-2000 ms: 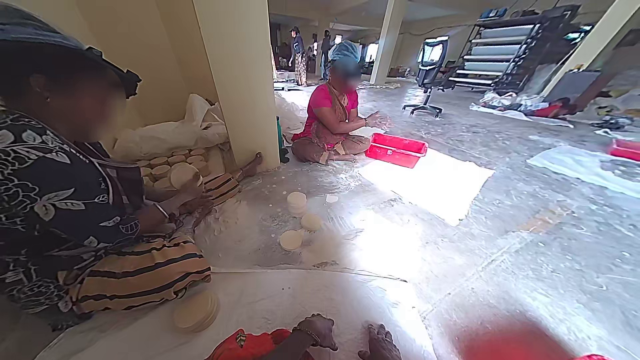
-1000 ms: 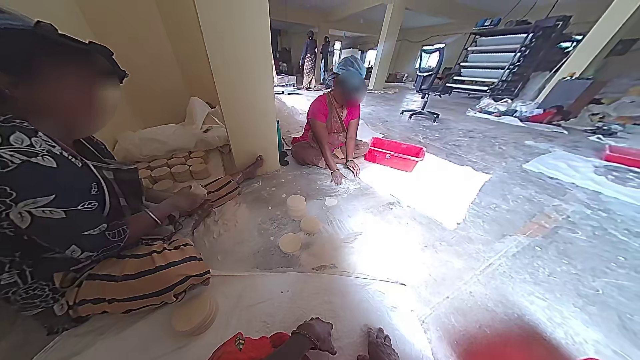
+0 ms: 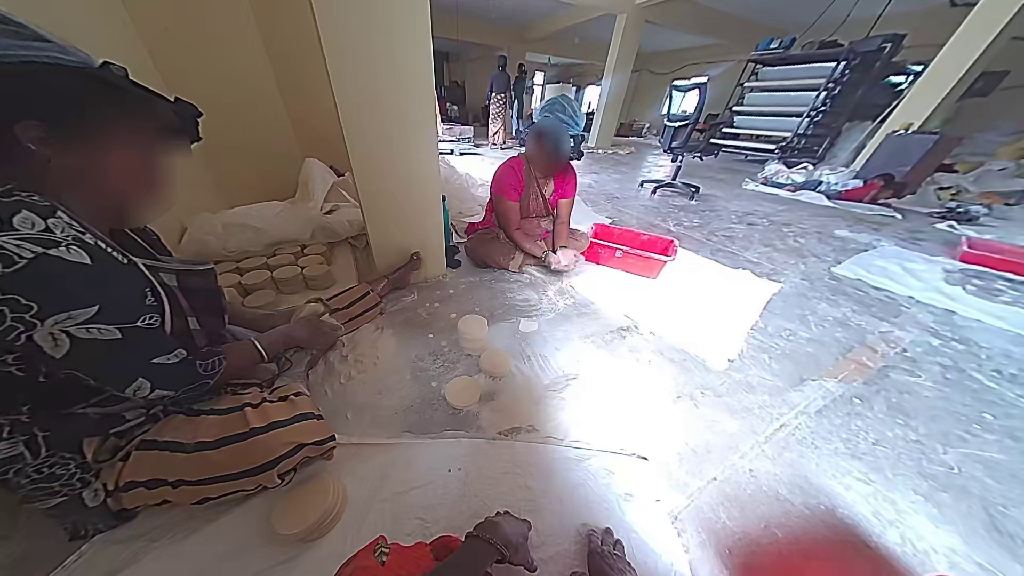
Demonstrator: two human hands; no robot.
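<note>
My left hand [image 3: 506,539], with a bangle on its wrist, is at the bottom edge over the pale floor sheet [image 3: 448,496]. Its fingers are curled; whether they hold anything is not visible. Just to its right, my right hand [image 3: 610,552] rests low on the sheet with fingers spread, partly cut off by the frame. A stack of thin round pale discs [image 3: 308,508] sits on the sheet to the left. Farther forward, a disc stack [image 3: 473,332] and more round discs [image 3: 462,392] lie on the powdery floor.
A seated person [image 3: 200,360] is close on the left, another person [image 3: 532,200] sits ahead beside a red plastic tub [image 3: 632,250]. Several disc stacks [image 3: 288,278] stand by the pillar [image 3: 392,144]. A swivel chair [image 3: 680,144] is farther back.
The person ahead had raised hands, then reached to the floor, and now holds both hands together low. The person on the left no longer holds up the round discs seen two seconds ago.
</note>
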